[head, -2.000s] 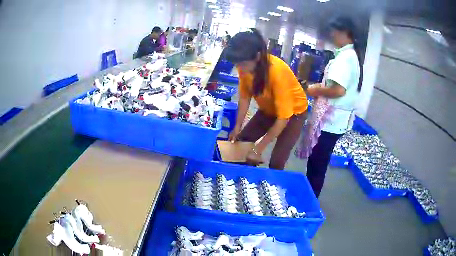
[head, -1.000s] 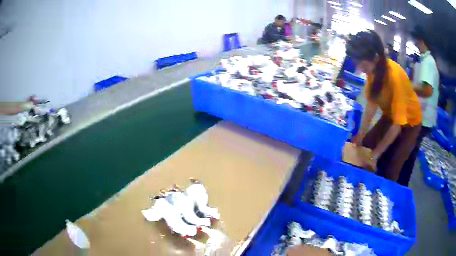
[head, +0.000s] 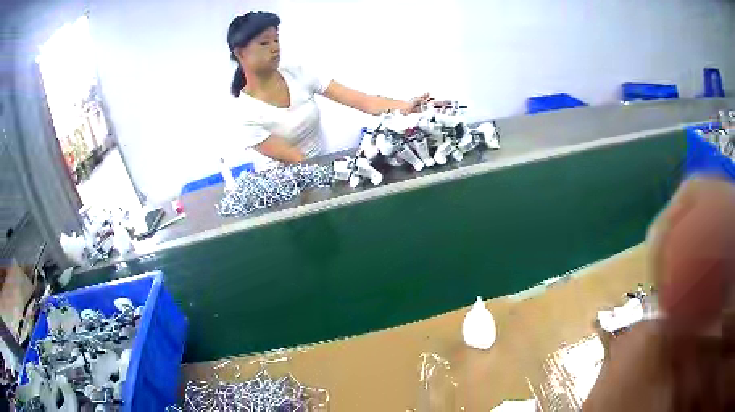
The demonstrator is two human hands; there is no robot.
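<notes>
My right hand (head: 685,298) is large and blurred at the right edge, close to the camera and partly cut off. Whether it holds anything cannot be told. My left hand is not in view. A white moulded part (head: 620,315) lies on the brown board (head: 363,374), partly hidden by my right hand. A white teardrop-shaped squeeze bottle (head: 479,324) is at the board's far edge. A tangled heap of silver bent wires (head: 250,394) lies at the board's front left. Thin light strands (head: 435,368) lie mid-board. A flat white piece (head: 514,405) is cut off by the bottom edge.
A blue crate (head: 171,338) of mixed white-grey parts is at the left. Beyond the board runs a green conveyor (head: 387,257). Across it a person (head: 286,121) in white reaches to a pile of white parts (head: 427,141), beside another wire heap (head: 270,187). Another blue crate (head: 709,157) is at the right.
The view has swung left, bringing in the seated person, wire heaps and left crate. The people in orange and pale green and the lower right crates have left view. My right hand now shows large.
</notes>
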